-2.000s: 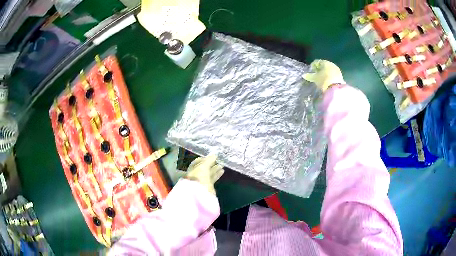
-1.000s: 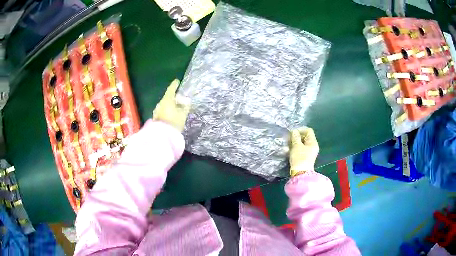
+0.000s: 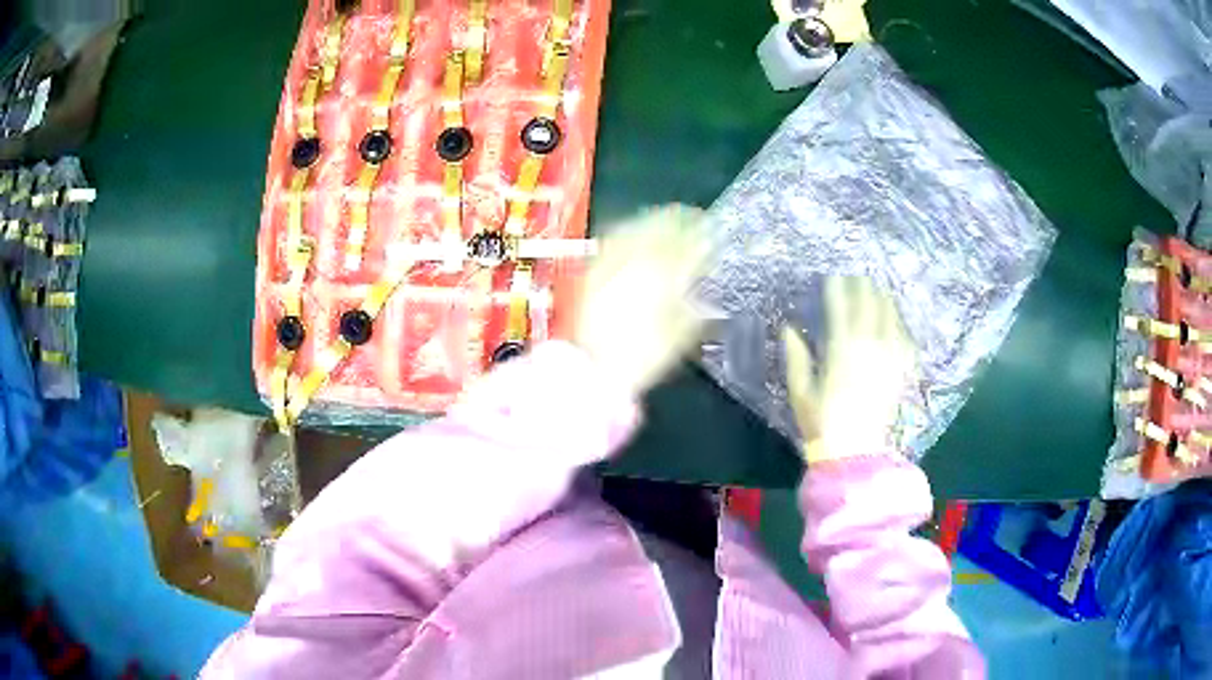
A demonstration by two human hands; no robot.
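Note:
A clear-grey wrinkled plastic sheet [image 3: 917,186] lies on the green bench in front of me, turned like a diamond. My right hand [image 3: 853,365], in a cream glove, rests spread over its lower part, fingers apart. My left hand [image 3: 649,286], gloved and blurred, is at the gap between the sheet and the red tray, at the sheet's left corner; its fingers are unclear. The red tray [image 3: 432,348] on the left holds rows of gold watches under clear film. One watch [image 3: 489,247] lies crosswise with its dial up.
A white bottle with a metal top [image 3: 798,51] stands behind the sheet, by a yellow sheet. Another red tray of watches [image 3: 1180,359] is at the right edge. More watches [image 3: 47,253] lie far left. A cardboard box [image 3: 200,558] is below the bench edge.
The view has swung left, so the red tray appears nearer the middle. The plastic sheet has turned on the bench. My left hand has moved towards the red tray; my right hand now lies over the sheet.

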